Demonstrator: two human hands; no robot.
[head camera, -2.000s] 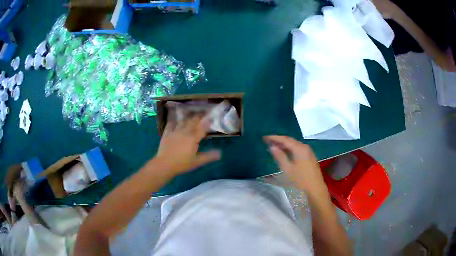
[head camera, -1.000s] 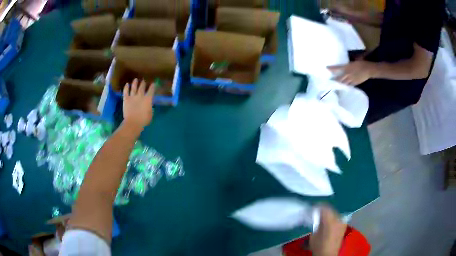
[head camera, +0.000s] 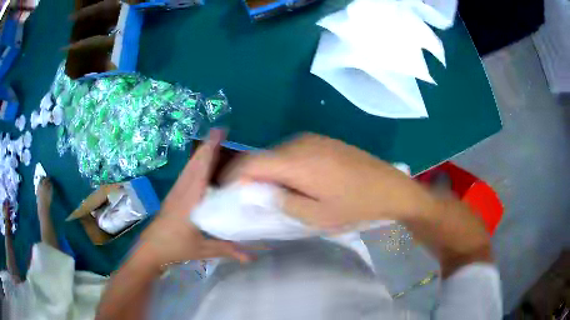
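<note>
A white-wrapped product (head camera: 250, 212) is between my two hands in front of my body, blurred. My right hand (head camera: 337, 181) lies over its top right side and grips it. My left hand (head camera: 187, 219) is spread along its left side, thumb below, fingers pointing up. Behind my hands a blue-edged carton (head camera: 234, 147) shows only in part; its inside is dark and mostly hidden.
A heap of green bagged parts (head camera: 125, 122) lies left, with white round parts (head camera: 22, 147) beyond. White sheets (head camera: 381, 62) lie right. Cartons (head camera: 128, 44) stand at the back left; another (head camera: 140, 197) holds a white bundle. A person's hand (head camera: 44, 194) is at left. A red stool (head camera: 484, 203) is at right.
My left hand has come back from the far cartons and my right hand in from the right, both now at the white bundle. A blue-edged carton now shows behind them. The view has tilted down.
</note>
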